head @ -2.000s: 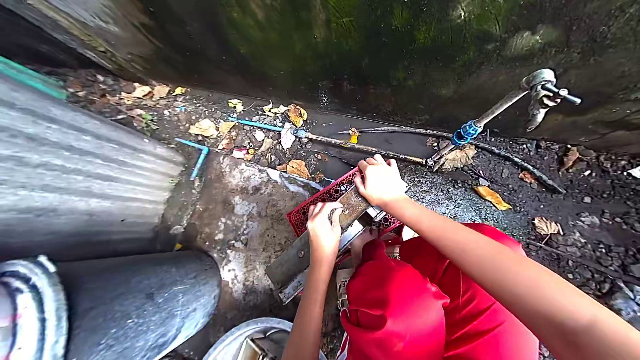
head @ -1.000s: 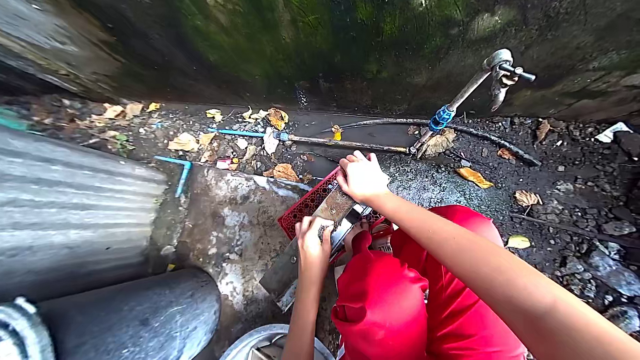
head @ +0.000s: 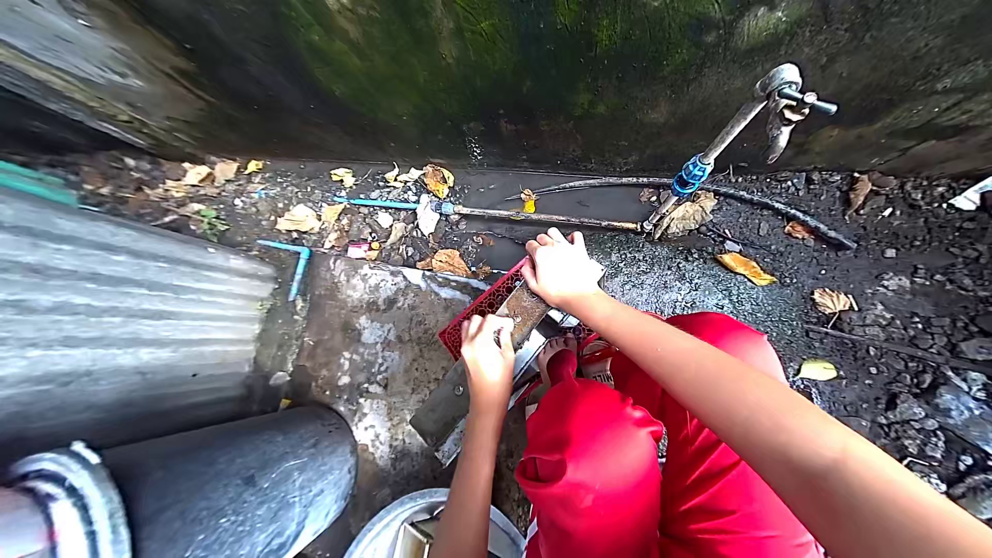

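A flat bar or board (head: 443,403), worn and grey-brown, lies slantwise above a red patterned tray or crate (head: 484,301), close to my feet. My left hand (head: 487,345) grips the bar near its middle, thumb on top. My right hand (head: 559,267) is bent over the upper end of the same bar, fingers curled at its far edge. A shiny metal strip (head: 531,353) runs along the bar's near side. The undersides of both hands are hidden, and the bar's exact kind is unclear.
A tap (head: 783,85) on a pipe with a blue fitting (head: 691,177) stands at the mossy wall (head: 496,77). A black hose (head: 775,205) lies behind. Corrugated metal sheet (head: 132,310), a dark cylinder (head: 232,480) and a round metal basin (head: 380,535) are left and below.
Both hands keep hold of the bar, with little plain change in their places on it. The view has shifted somewhat.
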